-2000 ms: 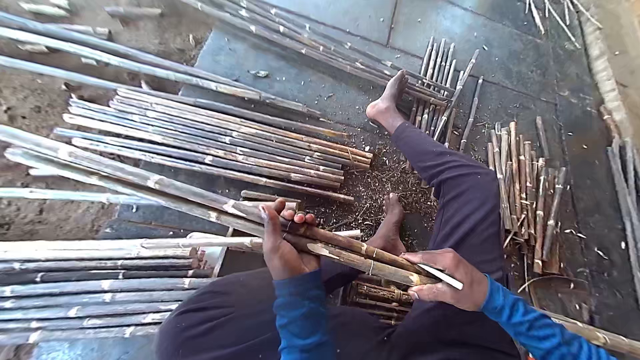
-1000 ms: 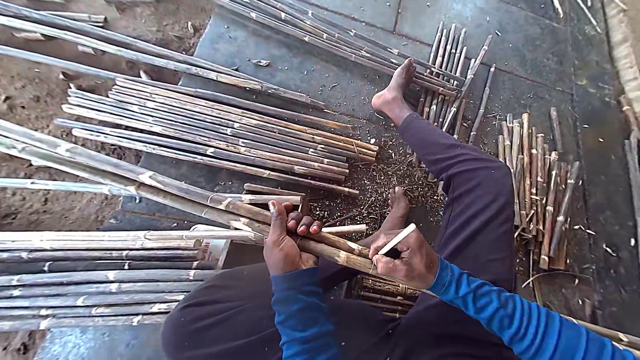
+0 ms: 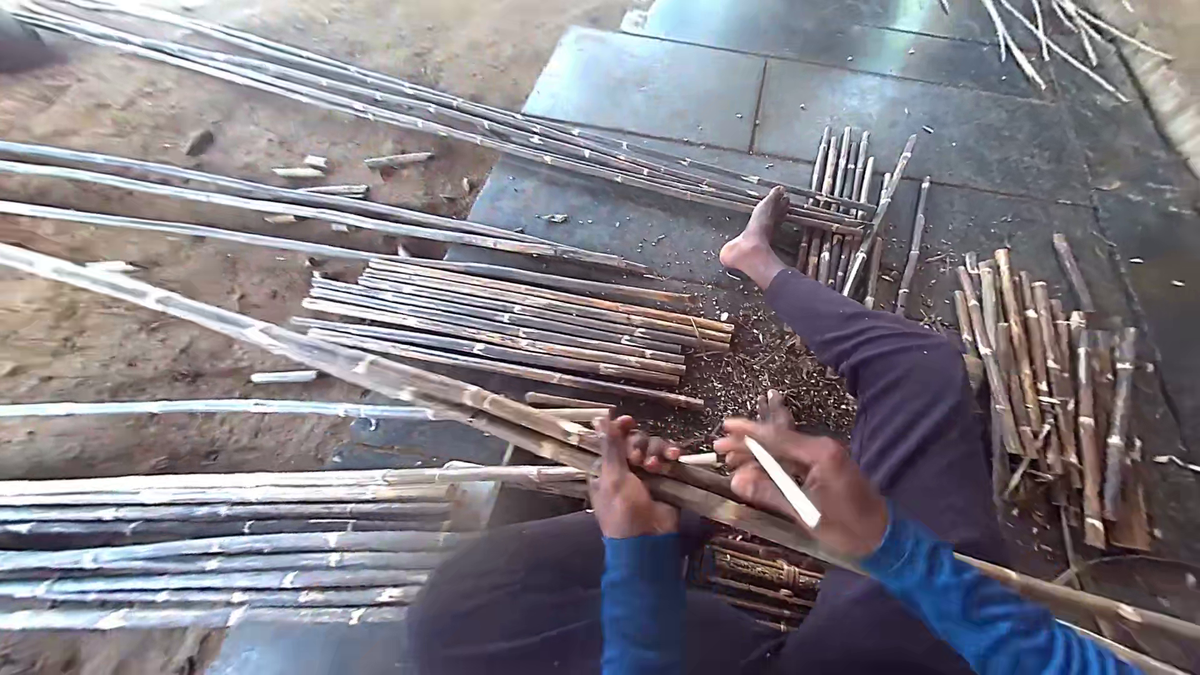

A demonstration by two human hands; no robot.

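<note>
Long bamboo poles (image 3: pixel 375 370) run from the left edge across my lap and under my right forearm to the lower right. My left hand (image 3: pixel 633 478) is closed around them near the middle of the view, fingers curled over the top. My right hand (image 3: pixel 806 478) is just to the right, above the poles, with a short pale stick-like piece (image 3: pixel 783 481) held against the palm; whether it is a handle or a bamboo sliver cannot be told. Its fingertips are at the poles, but whether they grip them is unclear.
Cut bamboo lengths (image 3: pixel 525 328) lie ahead of my lap, and more poles (image 3: pixel 216 553) lie at the left. Short pieces are heaped at the right (image 3: pixel 1059 394) and beyond my foot (image 3: pixel 755 239). Shavings (image 3: pixel 783 370) cover the stone floor (image 3: pixel 647 84) between my legs.
My right hand has moved back along the poles, closer to my left hand. The poles now extend past my right forearm to the lower right. The view has shifted.
</note>
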